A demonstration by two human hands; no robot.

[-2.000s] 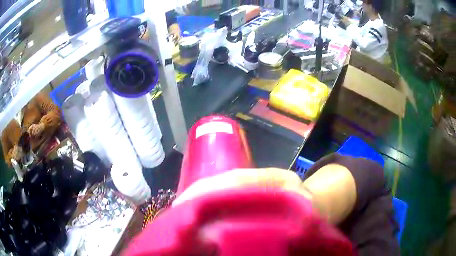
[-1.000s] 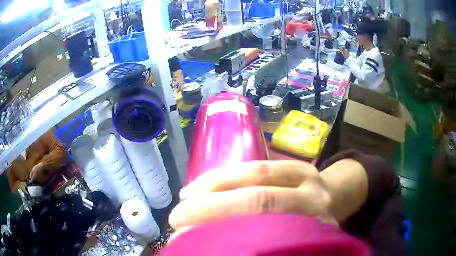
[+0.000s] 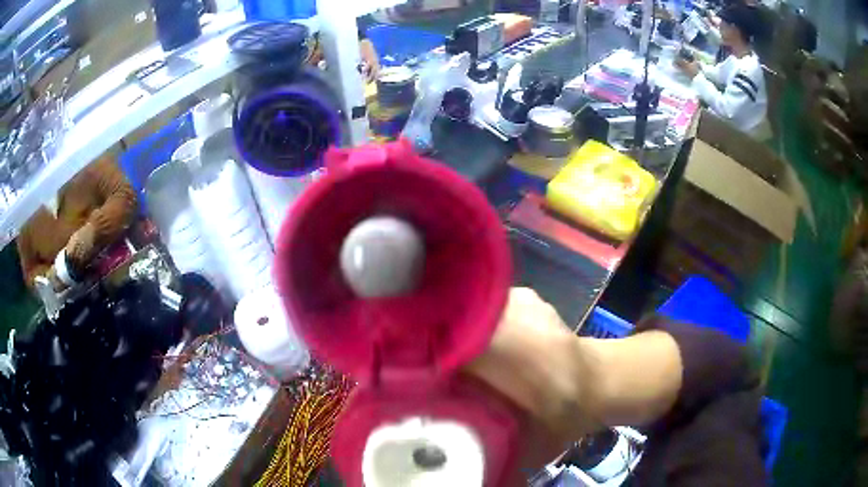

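The pink-red drink bottle (image 3: pixel 495 418) is close in front of me, with its hinged lid (image 3: pixel 466 266) flipped open and the lid's inside facing me. A pale round plug shows in the lid, and the pale mouth with a dark hole shows below it. My right hand (image 3: pixel 547 366) comes from the right in a dark sleeve and is wrapped around the bottle behind the lid; its fingers are mostly hidden. My left hand is not in view.
Black cups (image 3: pixel 71 380) are heaped at lower left, beside small white wired parts (image 3: pixel 209 409) and yellow-red wire leads (image 3: pixel 309 428). Stacked white round parts (image 3: pixel 224 214) stand under the white shelf (image 3: pixel 124 105). A yellow object (image 3: pixel 601 190), a brown carton (image 3: pixel 733 181) and a person (image 3: pixel 740 81) are to the right.
The bottle has tipped from its raised, drinking-like tilt, so the open lid and mouth now face me. The hand has moved behind the lid. The view has shifted downward since one second ago.
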